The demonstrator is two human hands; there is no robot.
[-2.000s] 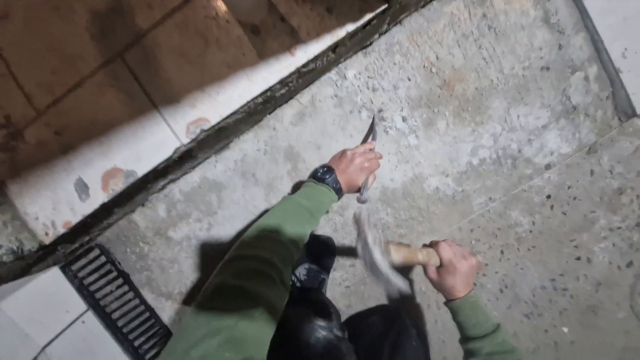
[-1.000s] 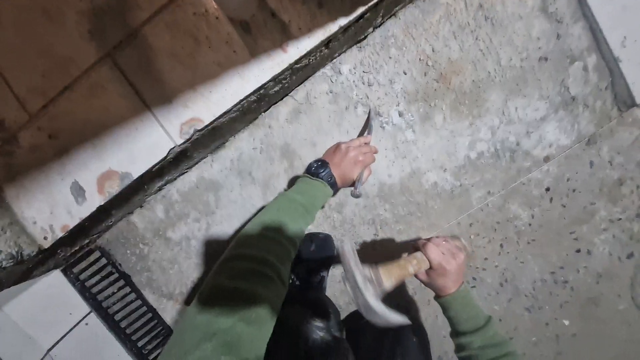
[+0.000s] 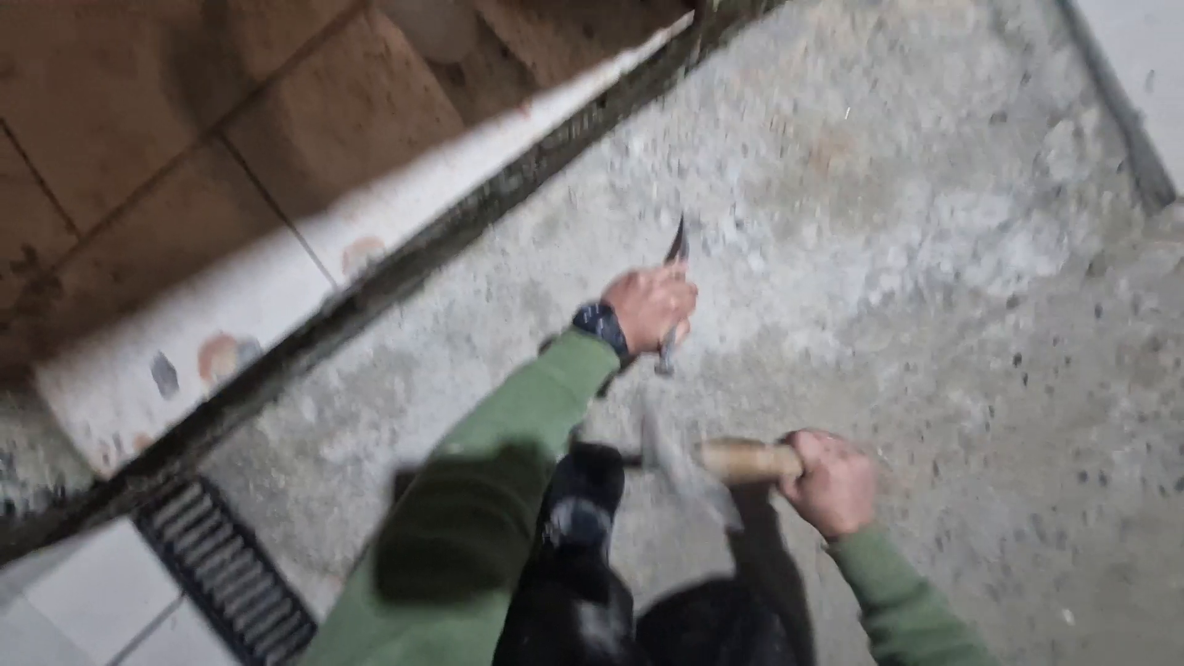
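My left hand [image 3: 653, 303], with a dark watch on its wrist, is closed around a metal chisel [image 3: 666, 357]. The chisel's struck end sticks out below the fingers, and its dark tip points up the view toward the rough concrete floor [image 3: 786, 231]. Lower right, my right hand [image 3: 832, 481] grips the wooden handle of a hammer [image 3: 747, 460]. The hammer's metal head, blurred by motion, is below the chisel's struck end and apart from it. Whether the chisel tip touches the concrete cannot be told.
A raised edge of white tiles [image 3: 268, 277] runs diagonally at the upper left, with a dark gap along it. A black slotted drain grate [image 3: 227, 573] lies at lower left. My dark boot [image 3: 583, 499] and knees are at the bottom centre. Another light slab edges the upper right.
The hammer has moved up toward the chisel, and its head is turned differently from a second ago. My left hand keeps its hold on the chisel in about the same place.
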